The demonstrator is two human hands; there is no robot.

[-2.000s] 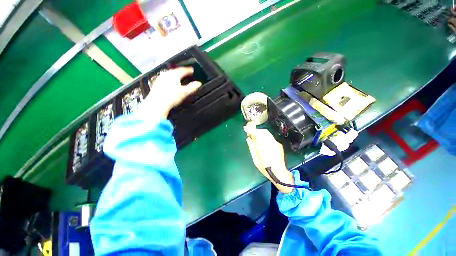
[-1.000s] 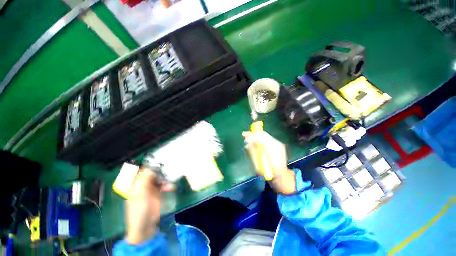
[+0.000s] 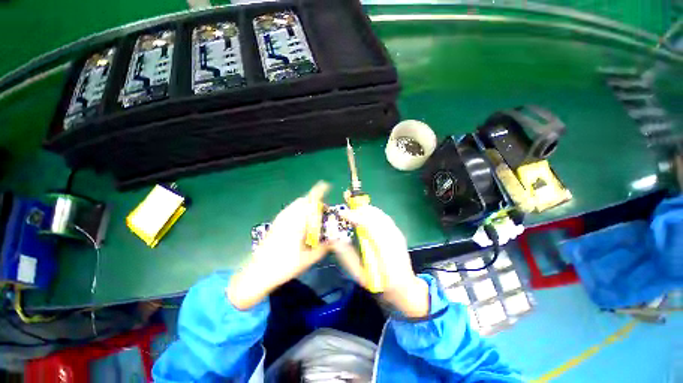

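My left hand (image 3: 281,250) is at the bench's front edge, holding a phone unit (image 3: 337,227) with its circuit board side showing. The fingers cover much of the unit. A narrow yellow piece (image 3: 314,224) shows at my left fingertips; I cannot tell what it is. My right hand (image 3: 386,254) is right beside my left hand and holds a soldering iron (image 3: 367,247) by its yellow handle. Its metal tip (image 3: 350,153) points away from me, up and clear of the board.
Stacked black foam trays (image 3: 247,127) lie at the back left, with phone units (image 3: 217,56) in slots. A parts pot (image 3: 410,145), black fan box (image 3: 457,183) and yellow sponge (image 3: 541,185) are right. A yellow-edged block (image 3: 156,214) and solder spool (image 3: 75,215) are left. Another person's blue sleeve (image 3: 666,224) shows far right.
My left hand went from the tray to near the yellow-edged block, and is now beside my right hand on the phone unit. The iron stays in my right hand. The view has turned.
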